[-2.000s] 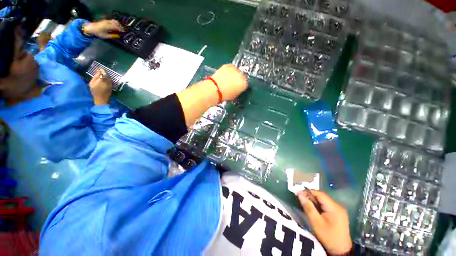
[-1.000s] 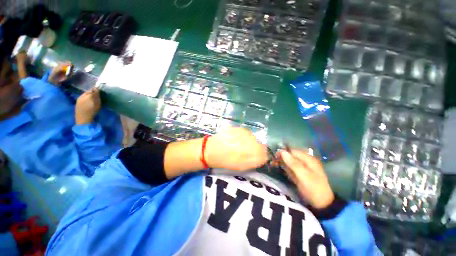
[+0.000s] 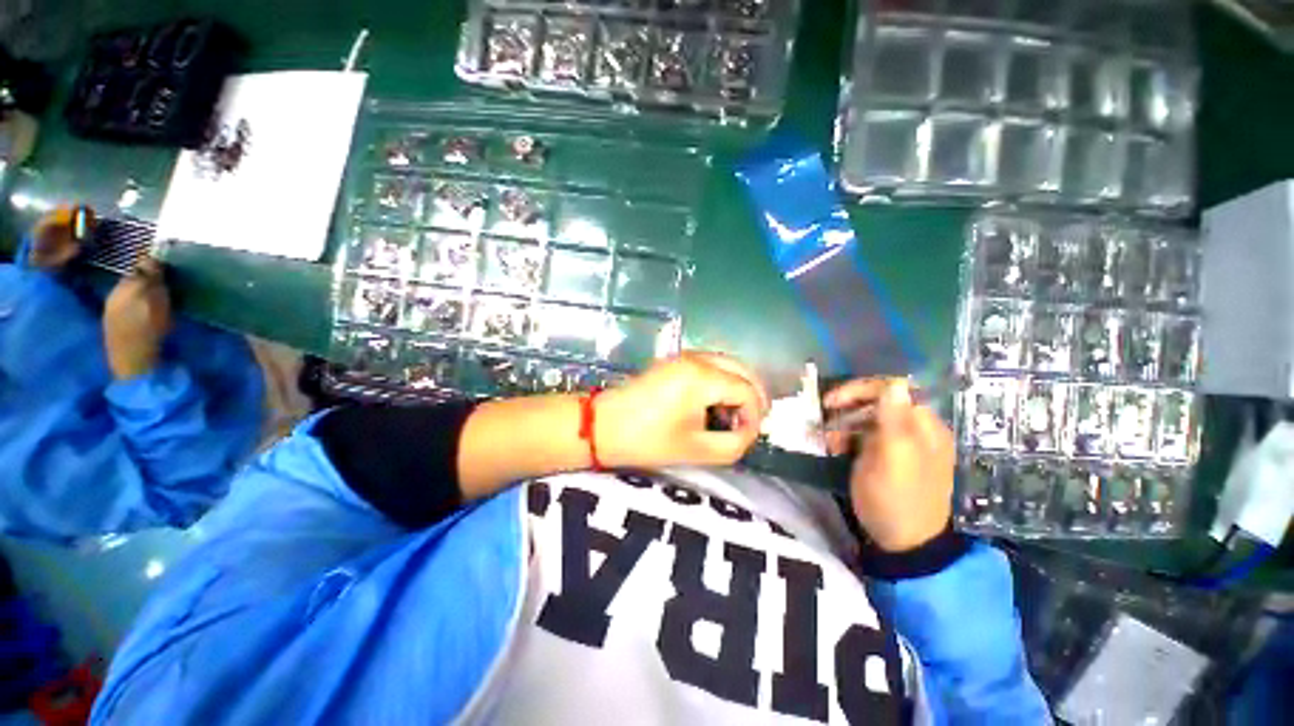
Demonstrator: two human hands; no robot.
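Observation:
My left hand [image 3: 681,411], with a red band at the wrist, is closed around a small dark component [image 3: 725,417], mostly hidden in the fingers. A small white sheet [image 3: 802,414] stands between my two hands, against the left fingertips; which hand bears it is not clear. My right hand [image 3: 904,461] grips thin grey tweezers [image 3: 852,413] that point left to the sheet. The part-filled clear blister tray [image 3: 646,281] lies left of centre, beyond my left forearm, with shiny parts in its left pockets and empty pockets at its right.
A blue-ended film packet [image 3: 802,213] lies beyond my hands. A full blister tray [image 3: 1079,376] is at right, empty trays [image 3: 1022,107] top right, another filled tray [image 3: 625,50] top centre. A neighbour's hands [image 3: 135,319], a white sheet [image 3: 263,163] and a black tray [image 3: 149,78] are at left.
My left hand has come back from the part-filled tray to my right hand before my chest. The white sheet, earlier at the right hand, is now between both hands. The view has shifted.

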